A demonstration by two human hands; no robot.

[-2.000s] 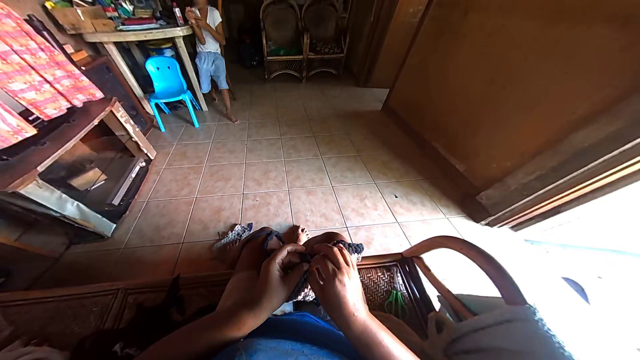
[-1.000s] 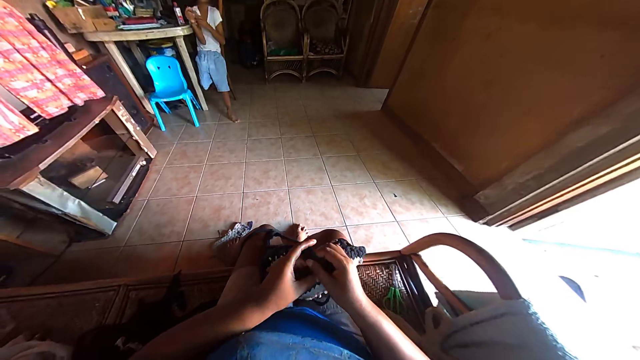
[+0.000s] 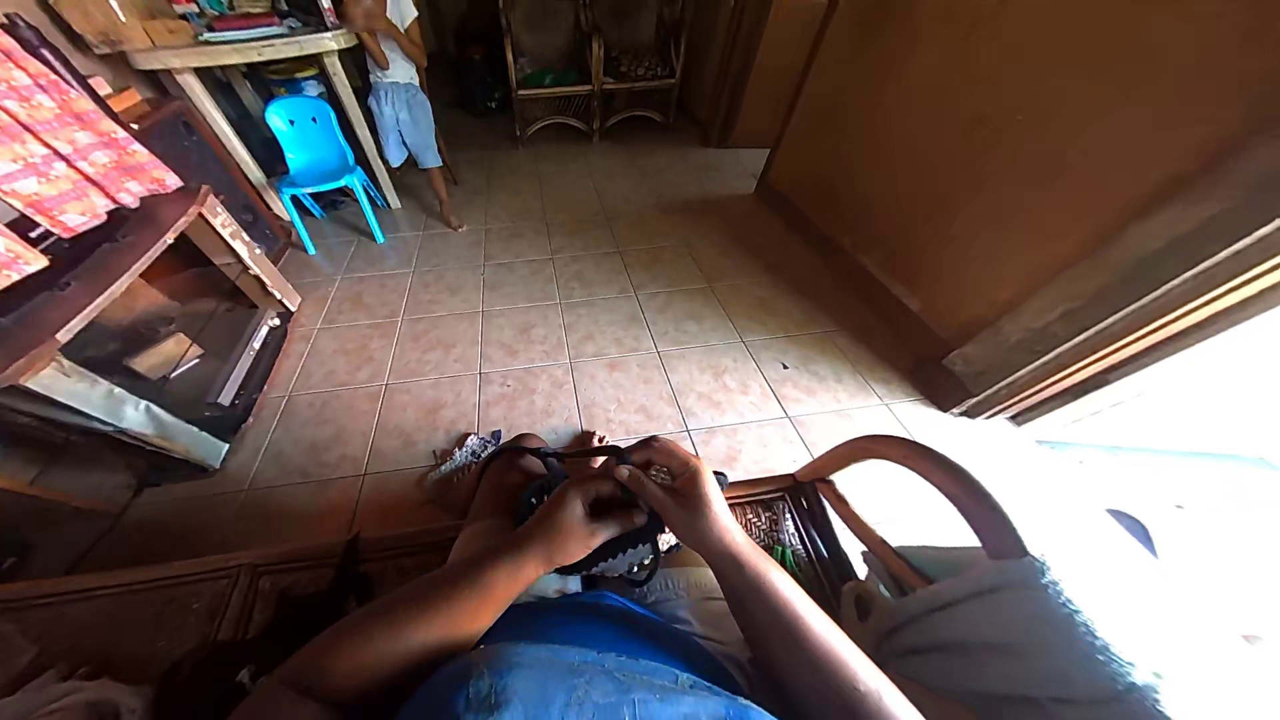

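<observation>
My left hand (image 3: 585, 515) and my right hand (image 3: 675, 490) are close together over my lap, with curled fingers on a dark fabric piece with patterned parts and thin black straps (image 3: 625, 558). One black strap runs up from the hands to the left, across my knee. The right thumb and forefinger pinch an edge or strap of it. The left fingers curl on its near side, and what lies inside them is hidden. A patterned cloth (image 3: 465, 455) shows beyond my left knee.
I sit on a wooden seat with a curved armrest (image 3: 925, 460) at right, a grey cloth (image 3: 1000, 630) over it. A wood cabinet (image 3: 130, 290) and blue plastic chair (image 3: 315, 145) stand left. A person (image 3: 400, 90) stands by the table (image 3: 250, 48). Rattan chairs (image 3: 595, 75) stand farther back.
My hands have shifted over the dark fabric, and a black strap now stretches out to their left. The standing person's arms have moved slightly.
</observation>
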